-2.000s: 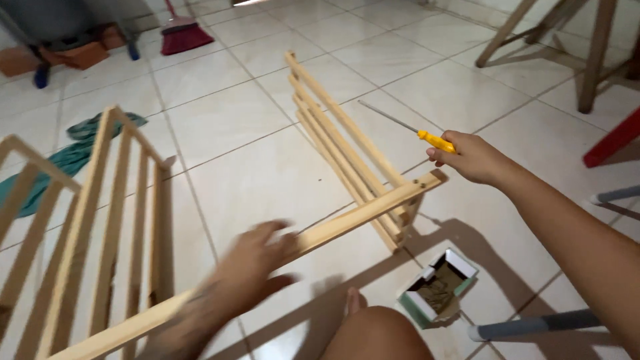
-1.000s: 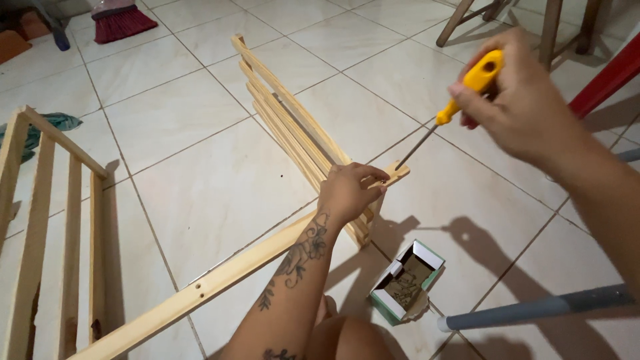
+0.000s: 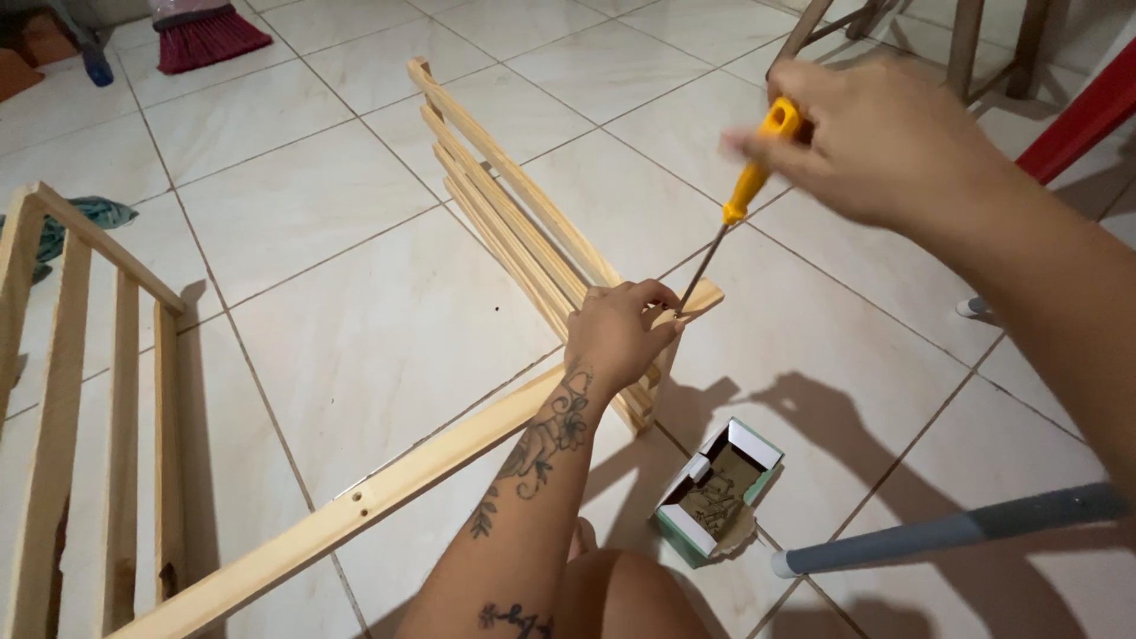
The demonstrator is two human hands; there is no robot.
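Note:
My right hand (image 3: 852,142), slightly blurred, is around the yellow handle of a screwdriver (image 3: 750,182). The screwdriver slants down, its tip at a screw near the end of a long pale wooden rail (image 3: 453,439). My left hand (image 3: 621,333) grips this rail beside the tip, with thumb and fingers close to the screw. Two holes show farther down the rail. A slatted wooden frame part (image 3: 524,204) runs from under the rail's end toward the back. An open small cardboard box (image 3: 719,497) with screws in it sits on the tiles, right of my left forearm.
Another slatted wooden frame (image 3: 115,293) stands at the left, a green cloth (image 3: 93,213) behind it. A broom with dark red bristles (image 3: 209,40) is at the back left. Near the lower right lies a grey tube (image 3: 950,528); wooden legs (image 3: 963,53) and a red bar (image 3: 1078,111) are at the right.
From the rail's middle, my left hand has moved to its far end and taken hold there. My right hand has brought the screwdriver from beside the rail to its end, tip down. The view has shifted.

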